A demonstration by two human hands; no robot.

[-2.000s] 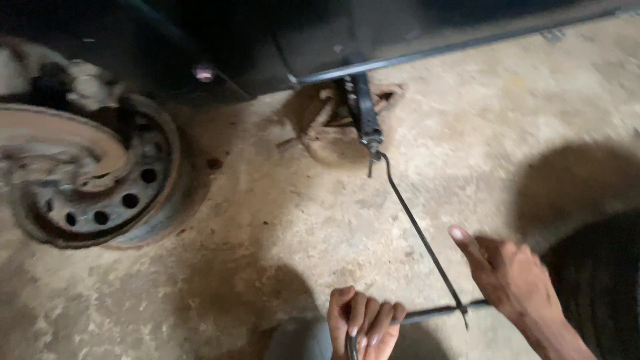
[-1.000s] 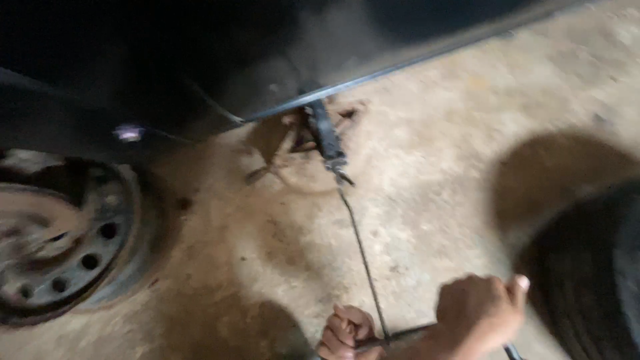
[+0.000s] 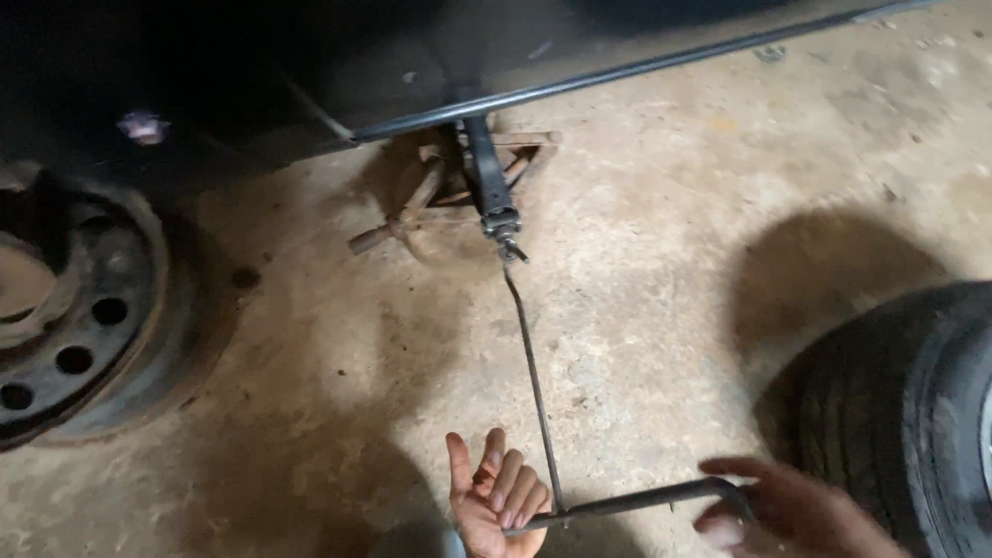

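Note:
A scissor jack (image 3: 488, 167) stands beneath the sill of a dark car body (image 3: 387, 62), beside a rusty metal stand (image 3: 422, 190). A long thin metal rod (image 3: 533, 364) runs from the jack's screw end down to a dark bent bar (image 3: 643, 498), which crosses the rod's lower end. My left hand (image 3: 500, 496) has the bar's left end lying across its palm, fingers loosely curled and thumb raised. My right hand (image 3: 798, 508), blurred, is at the bar's bent right end with thumb and fingers apart; whether it touches the bar is unclear.
On the left, a steel wheel rim (image 3: 116, 310) without a tyre is by the car. A black tyre (image 3: 868, 411) stands at the right edge. Stained concrete floor (image 3: 659, 310) lies between them, with dark shadows across it.
My left hand has loosened from a closed grip on the bar. My right hand has shifted right to the bar's bent end, its fingers now spread. The bar has turned about the rod.

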